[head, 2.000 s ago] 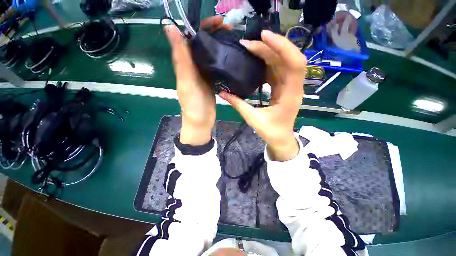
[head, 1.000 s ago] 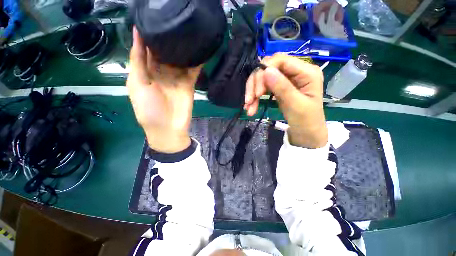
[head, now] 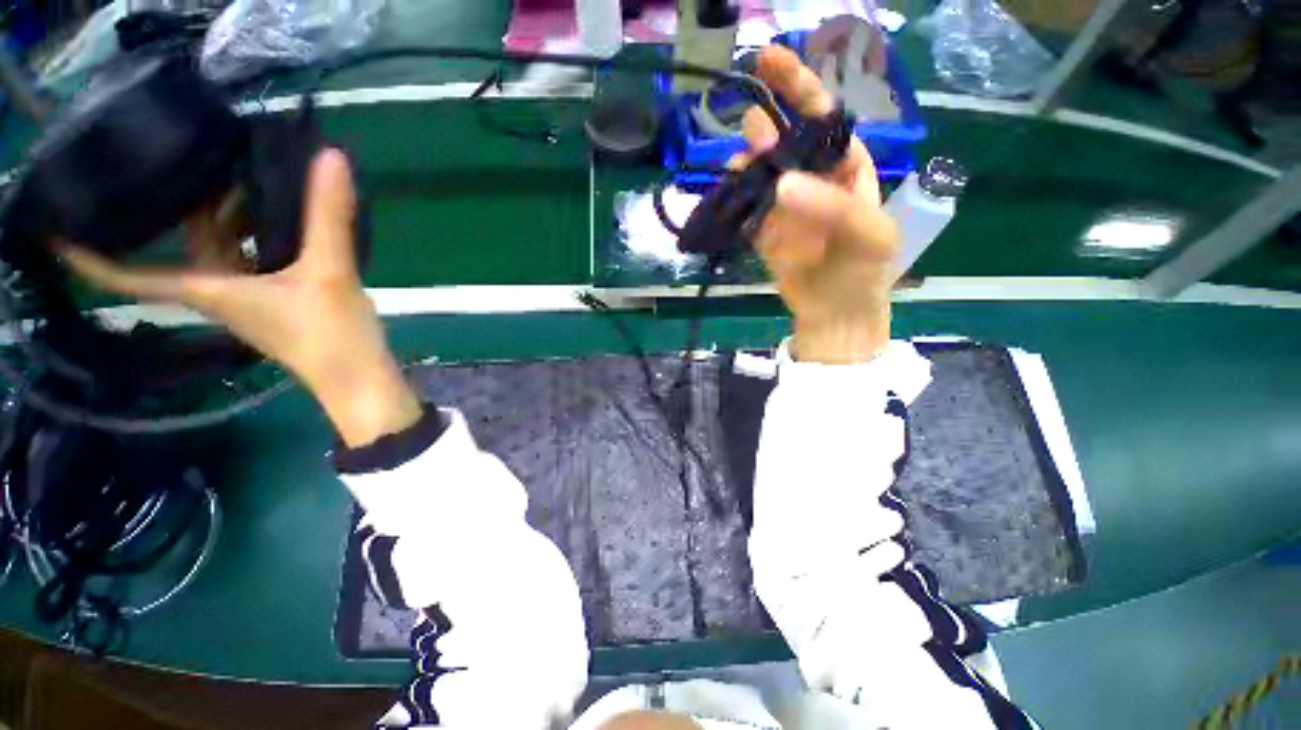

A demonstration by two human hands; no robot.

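My left hand [head: 293, 292] holds a black headset [head: 136, 150] at the upper left, raised above the bench, with thumb and fingers spread around an ear cup. The headset is blurred and partly cut off by the left edge. My right hand [head: 828, 243] is shut on the bundled black cable [head: 771, 178] above the raised centre strip. One cord runs from the headset across the top to my right hand. Thin cable ends hang down over the dark grey work mat [head: 571, 485].
Other headsets [head: 86, 499] lie piled at the lower left. A blue parts bin [head: 892, 143] stands beyond my right hand, a white bottle [head: 920, 214] beside it. Plastic bags [head: 985, 50] lie at the back. A brown carton [head: 86, 692] is below the left bench edge.
My left hand has carried the headset from the middle to the far left. My right hand has let go of the ear cup, and now holds the cable bundle up above the mat.
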